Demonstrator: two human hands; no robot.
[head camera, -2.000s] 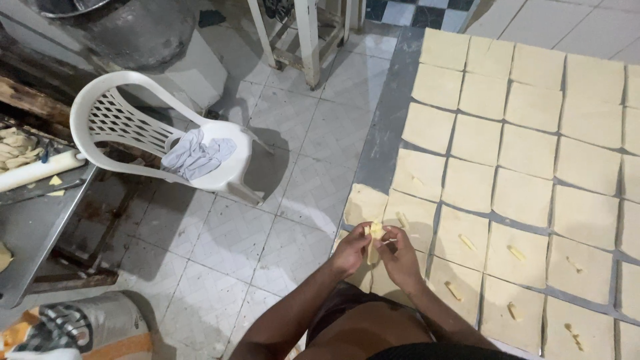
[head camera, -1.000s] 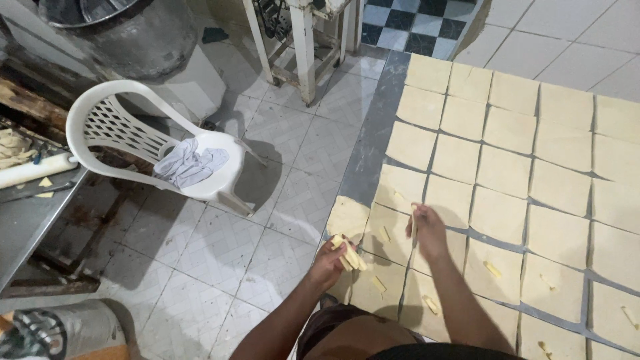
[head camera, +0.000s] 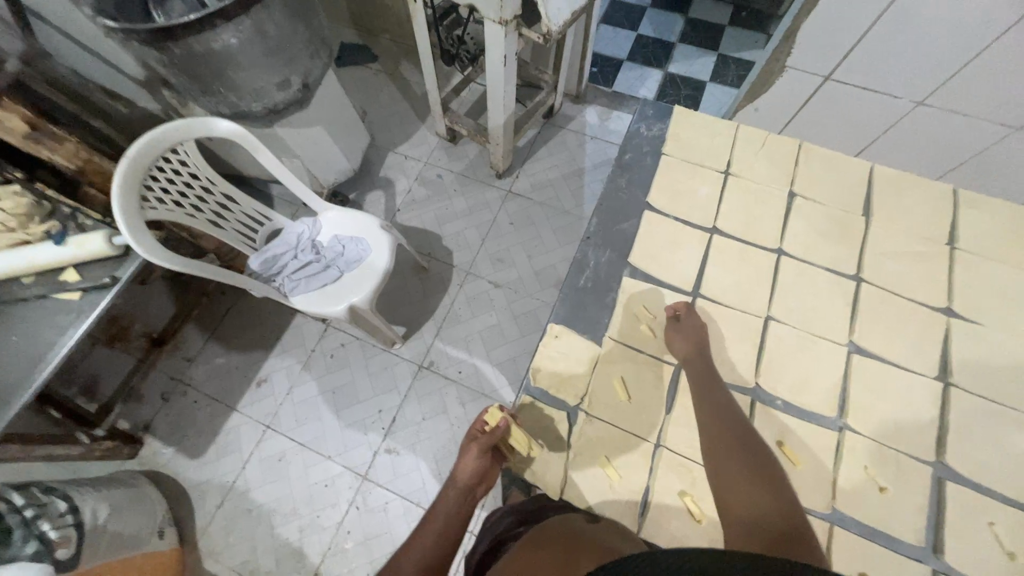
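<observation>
My left hand (head camera: 482, 448) is closed around a bunch of pale yellow strips (head camera: 514, 434), maybe cheese or butter, at the near left corner of the table. Over the dough squares, my right hand (head camera: 686, 324) has its fingers bunched; whether a strip is between them cannot be told. Beside its fingertips, small strips (head camera: 646, 322) lie on a dough square (head camera: 632, 304). Rows of flat, pale dough squares (head camera: 808, 364) cover the grey tabletop (head camera: 612, 216). Single strips lie on several nearer squares, such as one strip (head camera: 622, 390) between my two hands.
A white plastic chair (head camera: 352, 280) with a crumpled cloth (head camera: 308, 256) stands to the left on the tiled floor. Farther left, a metal table (head camera: 72, 336) holds a rolling pin (head camera: 60, 252) and dough scraps. A sack (head camera: 96, 520) lies lower left; a white stand (head camera: 500, 96) is behind.
My hands were together two seconds ago and are now apart. The right hand has moved away over the dough squares, while the left keeps the strips near the table corner.
</observation>
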